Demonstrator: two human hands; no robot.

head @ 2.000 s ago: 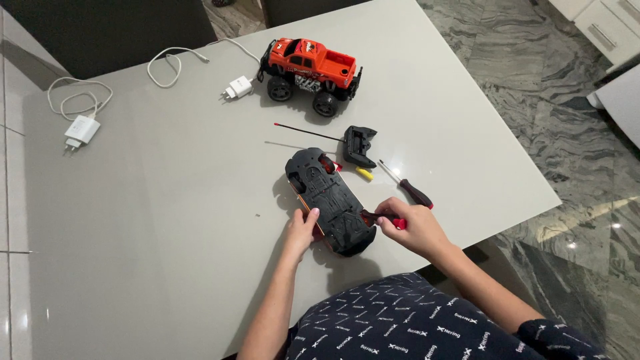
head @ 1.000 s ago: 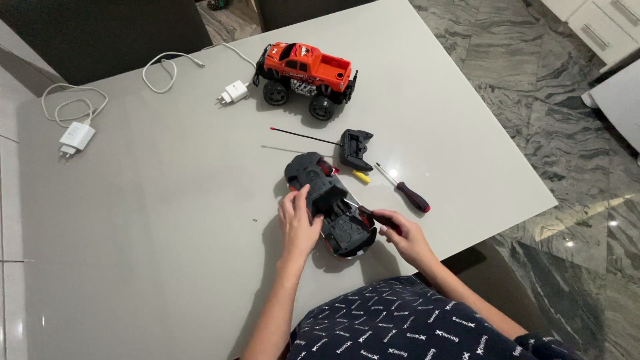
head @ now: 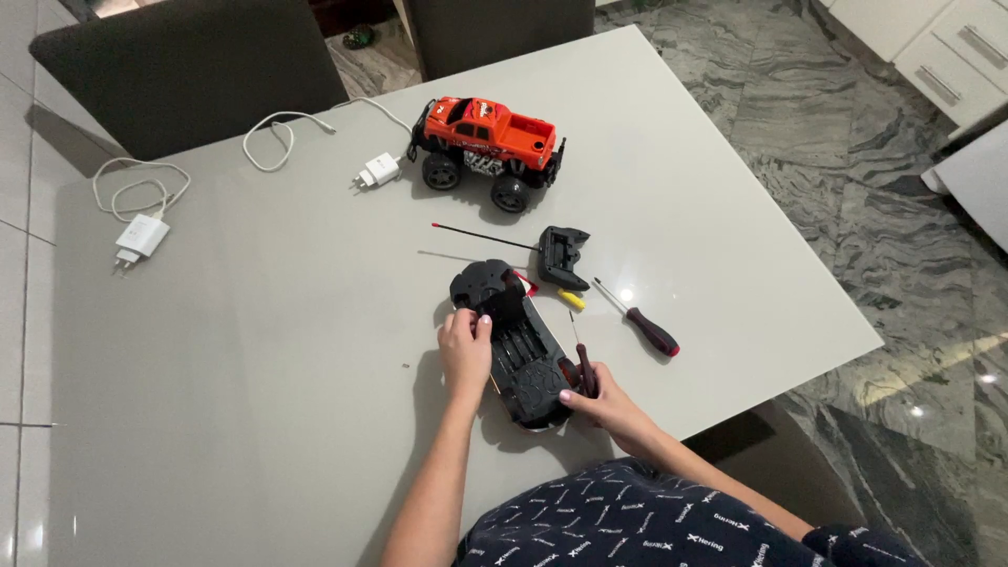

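Note:
A toy car point(head: 543, 386) lies upside down on the table, its black underside up and its battery compartment point(head: 521, 344) uncovered. My left hand point(head: 466, 346) holds the raised black battery cover point(head: 504, 305) between thumb and fingers over the far part of the car. My right hand point(head: 602, 400) grips a small screwdriver point(head: 584, 362), tip pointing away from me, with the thumb resting on the car's near end. Beyond the car lie a black remote control point(head: 561, 256) with its open back up, a yellow piece point(head: 572, 300) and a larger screwdriver point(head: 652, 331).
An orange toy pickup truck point(head: 488, 142) stands farther back on the light table point(head: 260, 378). Two white chargers point(head: 379, 170) with cables lie to the left. Dark chairs point(head: 189, 71) stand behind the far edge. A tiny bit point(head: 405, 365) lies left of my left hand.
The battery cover was in place two seconds ago and is now lifted in my left hand. My right hand has drawn the screwdriver out of the compartment area to the car's right side.

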